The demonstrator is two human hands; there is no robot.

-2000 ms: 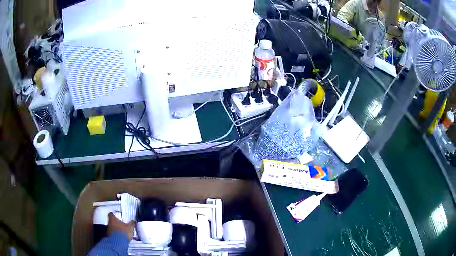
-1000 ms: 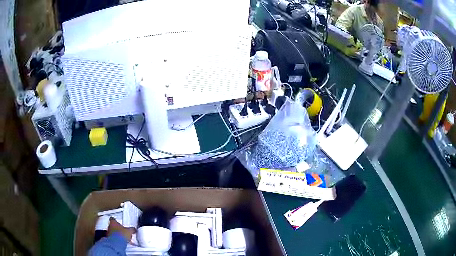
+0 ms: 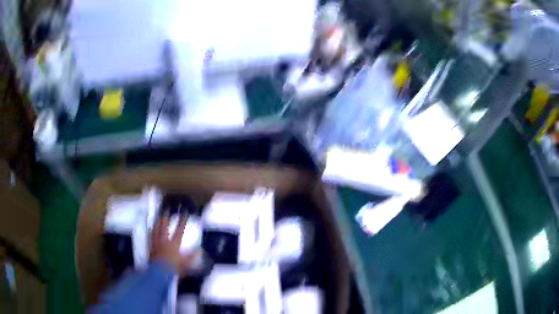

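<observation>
The view is blurred. A brown carton (image 3: 202, 175) at the lower left holds several white cameras with black domes, such as a white camera (image 3: 287, 240) at its right side. My left hand (image 3: 170, 244), in a blue sleeve, reaches into the carton with fingers apart, over a white camera beside a white bracket (image 3: 144, 224). The blur hides whether the fingers grip it. My right hand is not in view.
A side bench (image 3: 257, 130) behind the carton bears a large white monitor (image 3: 122, 43) and a yellow cube (image 3: 111, 103). On the green bench (image 3: 429, 245) at right lie a plastic bag (image 3: 361, 110), long box (image 3: 361, 173), black phone (image 3: 436, 195) and white router (image 3: 434, 132).
The view has tipped down, showing more of the carton. My left hand has moved right, from the leftmost camera to the one beside it, and its fingers have spread.
</observation>
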